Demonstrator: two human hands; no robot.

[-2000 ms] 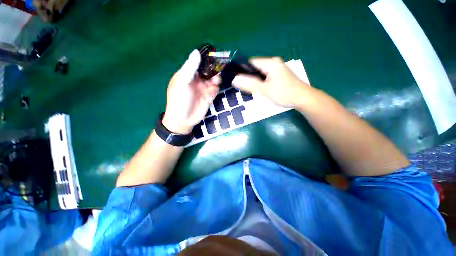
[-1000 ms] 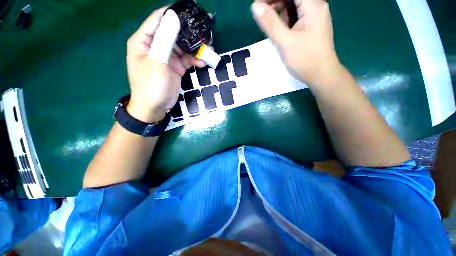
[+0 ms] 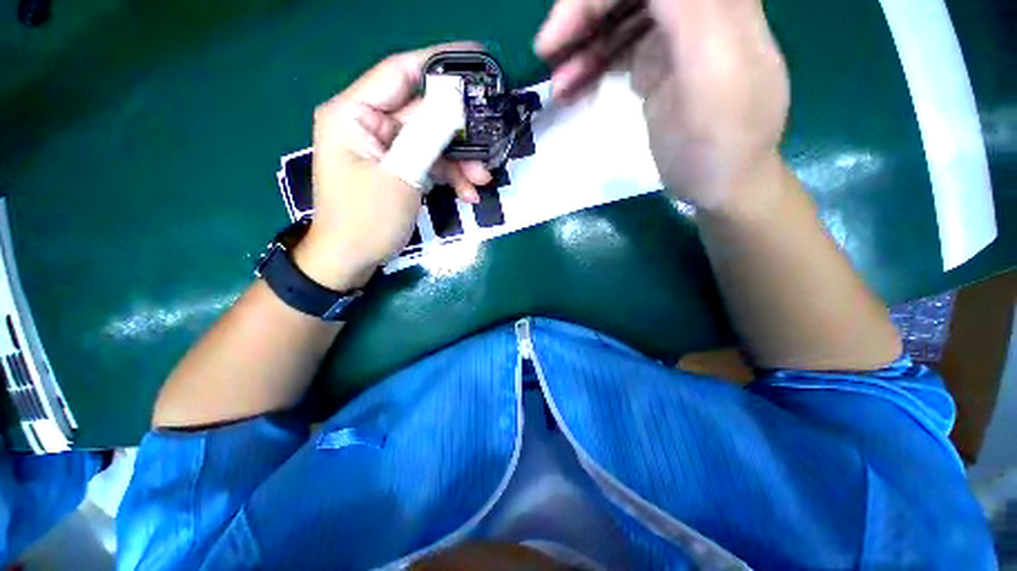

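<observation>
My left hand (image 3: pixel 374 178), with a white finger cot on the thumb, holds an open black watch housing (image 3: pixel 480 106) with its dark insides facing up. A small dark part hangs at the housing's right side. My right hand (image 3: pixel 714 106) is blurred, to the right of the housing and apart from it. It holds dark, thin tweezers (image 3: pixel 602 36), blurred too; their tip cannot be made out. A white adhesive sheet (image 3: pixel 597 156) with black die-cut pieces lies under and beyond my left hand.
The bench has a shiny green mat (image 3: pixel 201 167). A long white strip (image 3: pixel 948 134) curves down the right. Spare adhesive sheets (image 3: pixel 25 368) lie at the left edge. A brown box (image 3: pixel 984 363) is at lower right. A small dark object (image 3: pixel 35 11) is at the top left.
My left hand has turned the housing so that its open side and rim face up; the white and orange tab no longer shows clearly. My right hand has stayed at the right, with the tweezers now showing.
</observation>
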